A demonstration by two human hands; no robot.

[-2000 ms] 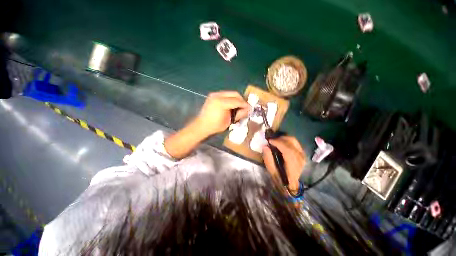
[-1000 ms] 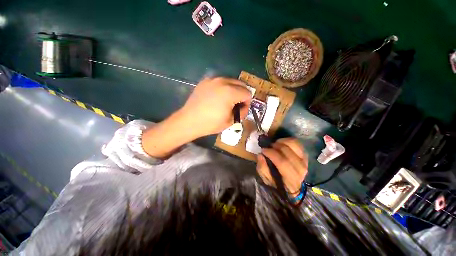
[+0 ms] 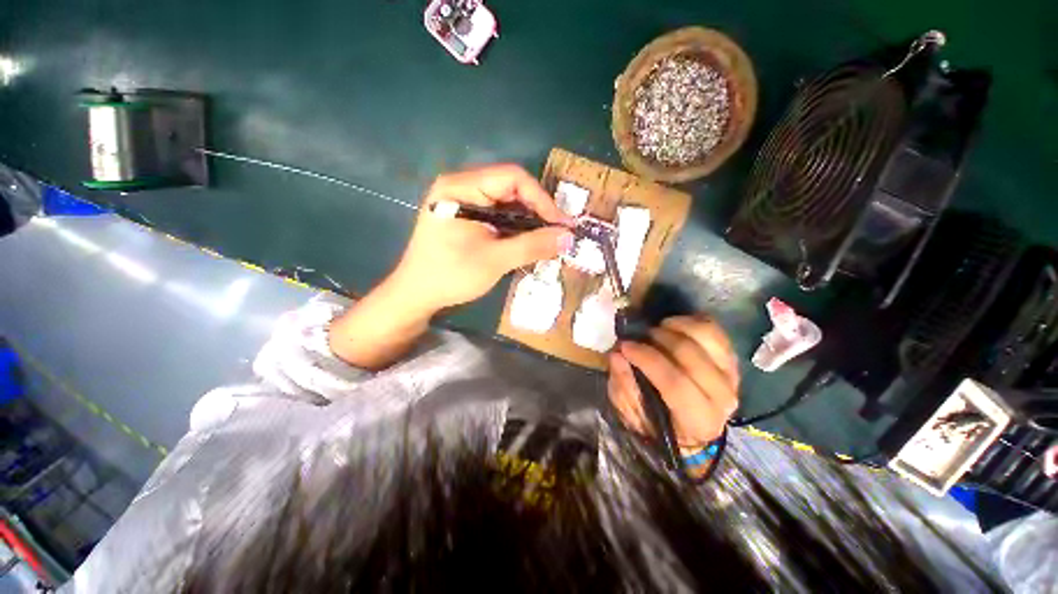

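My left hand [image 3: 482,238] holds a slim black stick with a white end [image 3: 493,216], its front end at the circuit board assembly [image 3: 591,243]. The board lies on the tan work block [image 3: 569,337] among white holding pads [image 3: 540,302]. My right hand [image 3: 682,381] grips the black soldering iron [image 3: 650,400], whose thin tip reaches up to the board. Solder wire [image 3: 302,173] runs from the spool [image 3: 113,142] at the left to my left hand. The exact contact of tip and board is too blurred to tell.
A brown-rimmed bowl [image 3: 627,115] of silvery grains stands behind the block. The fume fan [image 3: 818,174] is to its right. A white-and-red piece [image 3: 785,335] and a pale sponge tray [image 3: 951,437] lie at the right. Another board assembly [image 3: 462,27] lies at the top.
The view has shifted and steadied. The black stick in my left hand has swung from steep to nearly level, its white end now pointing left. My right hand still holds the iron at the board.
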